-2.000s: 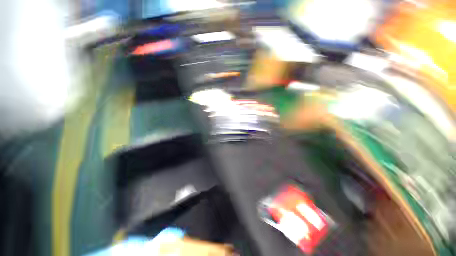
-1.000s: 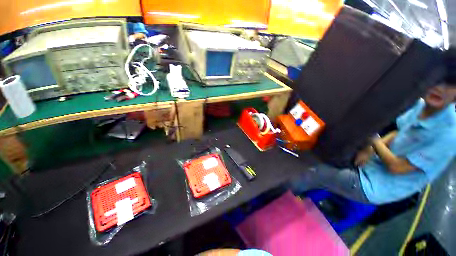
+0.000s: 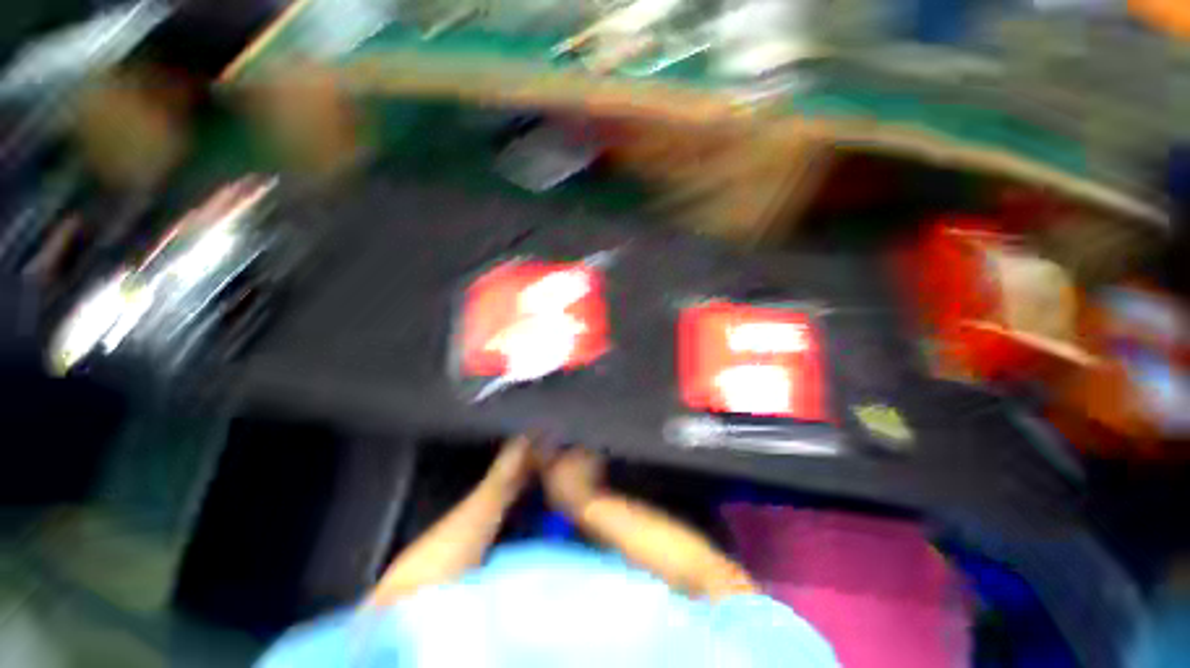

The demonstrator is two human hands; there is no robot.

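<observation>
Two red set-top boxes with white labels lie on the black bench mat (image 3: 379,307), the left box (image 3: 503,320) and the right box (image 3: 705,359), with clear plastic at their edges. My left hand (image 3: 518,459) and my right hand (image 3: 570,472) are close together at the bench's front edge, below the left box. Both are small and blurred, and their fingers cannot be made out. No held thing can be seen.
A shiny pile (image 3: 163,287) lies at the bench's left. A red tape dispenser (image 3: 959,300) and an orange box (image 3: 1122,398) stand at the right. A black crate (image 3: 281,522) is below left, pink foam (image 3: 855,574) below right. The green-topped shelf (image 3: 900,124) runs behind.
The view has swung left from the oscilloscopes and the seated person, who is no longer clearly seen. Both my forearms and hands now show at the bench edge. The two boxes still lie on the mat.
</observation>
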